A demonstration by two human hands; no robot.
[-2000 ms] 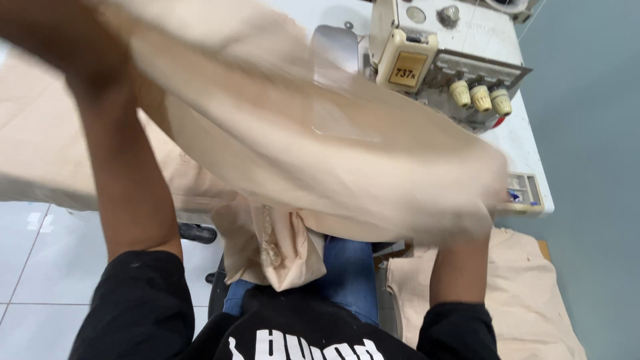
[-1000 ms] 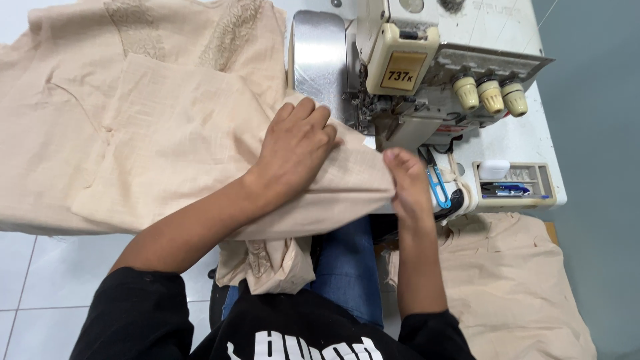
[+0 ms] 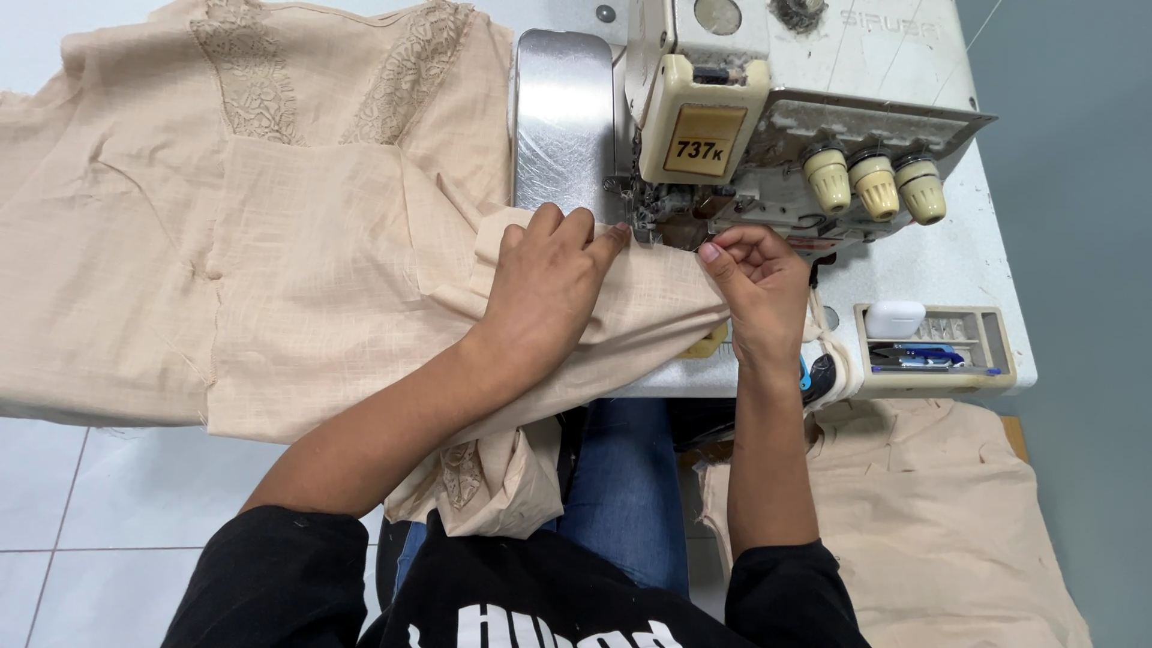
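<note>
A beige fabric garment (image 3: 306,270) with lace panels (image 3: 256,85) lies over the left of the table and reaches the needle area of a Siruba overlock sewing machine (image 3: 702,117). My left hand (image 3: 553,283) presses flat on the cloth, its fingertips just left of the presser foot (image 3: 646,229). Thumb and forefinger of my right hand (image 3: 756,279) pinch the fabric's edge at the right, just in front of the machine. Part of the garment hangs over the table's front edge onto my lap, where another lace piece (image 3: 461,475) shows.
A metal plate (image 3: 565,117) lies left of the machine head, and tension knobs (image 3: 873,184) line its front. At the right corner, a tray (image 3: 940,351) holds pens and a white case (image 3: 895,319). More beige fabric (image 3: 945,531) lies below at the right, near a grey wall (image 3: 1080,270).
The cloth was raised and swinging in the first frame, then lay on the table. Since the middle frame, its right-hand edge and my right hand have moved up to the machine's needle area.
</note>
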